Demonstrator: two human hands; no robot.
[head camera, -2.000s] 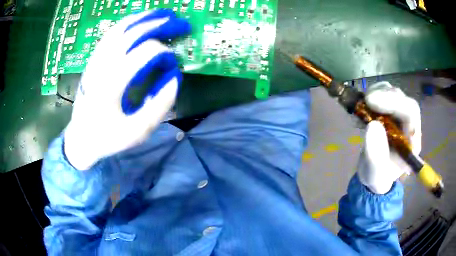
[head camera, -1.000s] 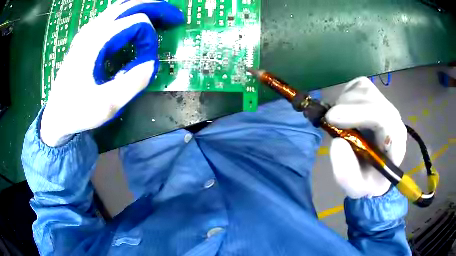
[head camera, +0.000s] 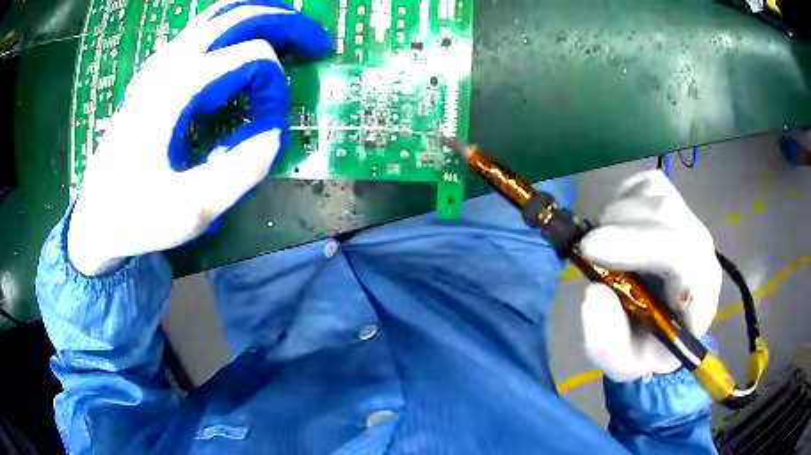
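The green printed circuit board (head camera: 382, 98) with white markings lies on the bench at the top, its upper part cut off. My left hand (head camera: 191, 133), in a white glove with blue fingers, is over the board's left part. Its thumb and forefinger pinch the thin solder wire (head camera: 356, 129), which runs right across the board. My right hand (head camera: 654, 267), in a white glove, holds the soldering iron (head camera: 511, 182) by its amber-taped barrel. The iron's tip is at the board's right edge, by a row of pads, near the wire's end.
The dark green bench mat (head camera: 622, 71) extends to the right and has small specks. Its front edge runs close to my blue smock (head camera: 311, 355). The iron's black cable loops at the right. Grey floor with yellow marks shows below the bench.
Since two seconds ago, the iron has moved left to the board's edge and my left hand has moved left. The wire now shows stretched across the board. Over the last second, little has moved.
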